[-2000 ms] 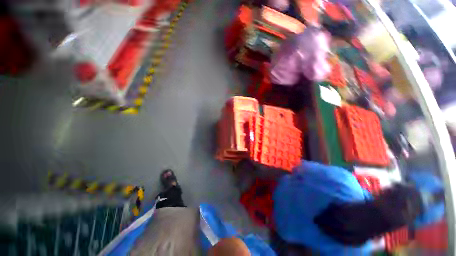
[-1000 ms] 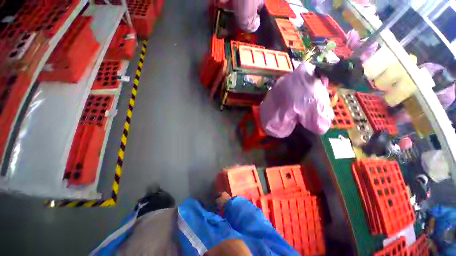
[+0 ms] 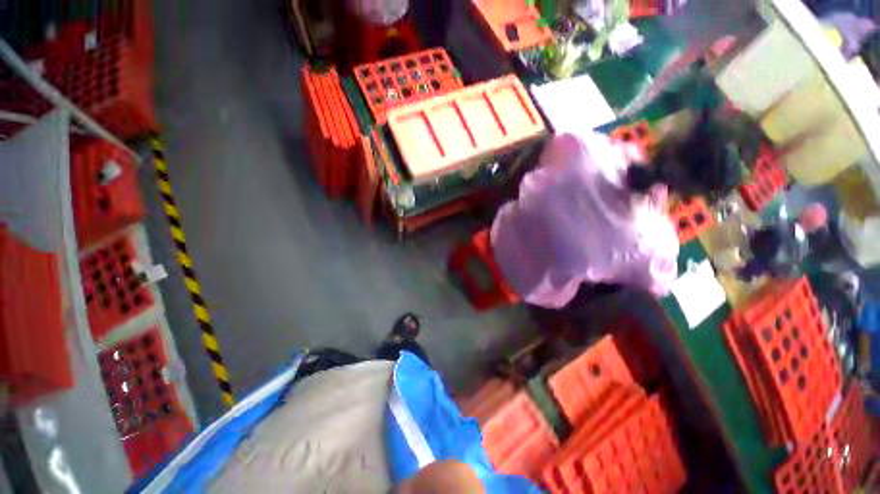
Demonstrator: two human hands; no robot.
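Observation:
Neither of my hands can be made out. A blurred, rounded skin-toned shape at the bottom edge is too unclear to name. Nearest in front, at the lower right, are a stack of orange-red trays (image 3: 627, 449) leaning together, a flat tray (image 3: 589, 376) behind them and a paler tray pile (image 3: 511, 425) to their left. A four-compartment divided tray (image 3: 468, 125) lies on a low cart ahead, beside a cell tray (image 3: 405, 82) with many pockets.
A person in pink (image 3: 579, 227) sits on a red stool (image 3: 482, 270) at the green bench (image 3: 719, 386). Tray stacks (image 3: 786, 357) stand on the bench. A rack (image 3: 48, 183) with red trays is left, behind yellow-black floor tape (image 3: 188, 280).
The view has moved forward; the cart and the seated person are nearer. A hand at a blue sleeve's end, seen one second ago near the low trays, is out of view.

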